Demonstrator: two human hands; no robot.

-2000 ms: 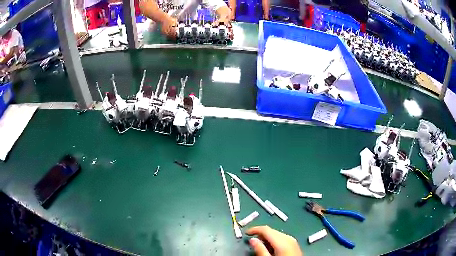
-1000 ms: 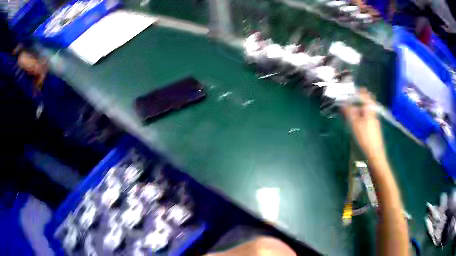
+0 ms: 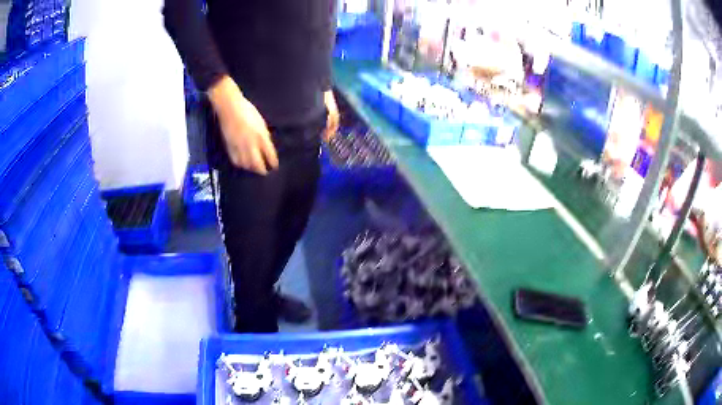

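Note:
Neither of my hands is in view. Nearest in front of me, a blue tote [image 3: 332,337] at the bottom holds several white units [image 3: 309,375] with projecting arms, cut off by the lower edge. Beside it at the left, a blue tote [image 3: 168,263] has a flat white liner [image 3: 166,332] on its bottom. The black smartphone [image 3: 549,308] lies on the green bench [image 3: 507,245] at the right. A row of white units [image 3: 663,336] with thin upright rods stands on the bench at the right edge.
Stacked blue totes [image 3: 43,198] rise at the left. A person [image 3: 265,119] in dark clothes stands ahead beside the bench. A tote of dark, blurred parts [image 3: 404,273] sits below the bench edge. A white sheet [image 3: 491,176] and blue totes [image 3: 443,133] lie farther along the bench.
The view has swung far left, from the bench to the totes and the standing person. The hand that reached to the row of units a second ago has left the picture.

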